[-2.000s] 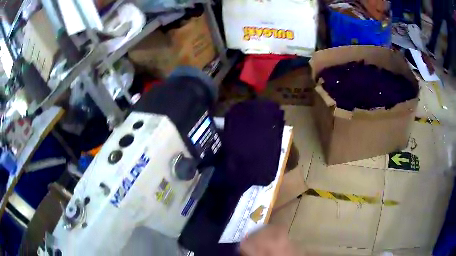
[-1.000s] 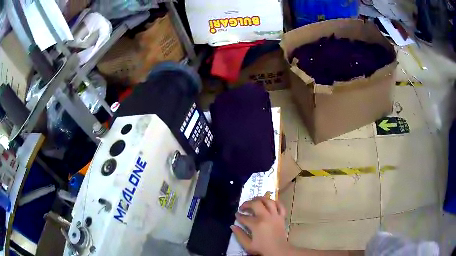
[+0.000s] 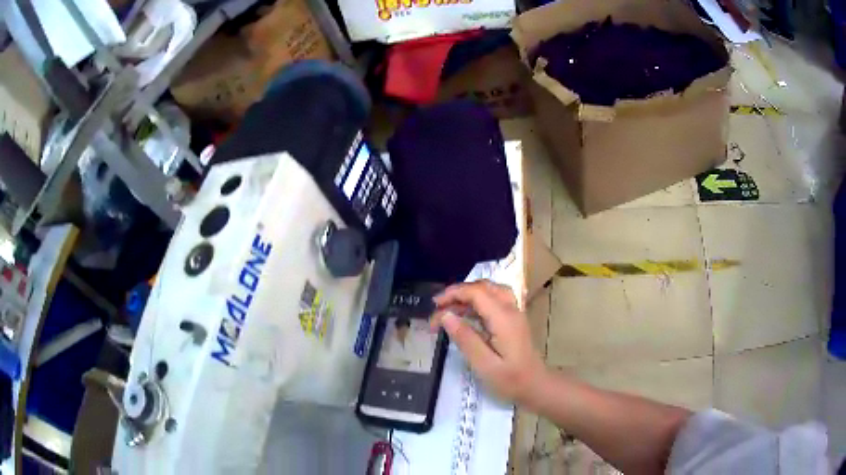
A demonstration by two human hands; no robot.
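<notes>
A black smartphone (image 3: 401,362) with a lit screen lies on the white tabletop beside the sewing machine. My right hand (image 3: 487,339) is over the phone's upper right edge, fingertips at the screen, fingers apart, holding nothing that shows. A stack of dark purple-black pieces (image 3: 455,186) lies behind the phone at the table's far end. The white machine head (image 3: 209,343) with blue lettering fills the lower left. Part of the red-handled snips (image 3: 378,460) shows at the bottom edge. My left hand is out of the picture.
A cardboard carton of dark pieces (image 3: 640,153) stands on the floor at the back right. A black control panel (image 3: 364,186) is on the machine's end. A white printed box (image 3: 427,19), red cloth (image 3: 422,70) and metal racks stand behind. Yellow-black tape (image 3: 649,269) marks the floor.
The phone's lit screen now shows where the area was dark. My right hand has moved up from the table edge to the phone. The view has shifted, so the surroundings sit higher.
</notes>
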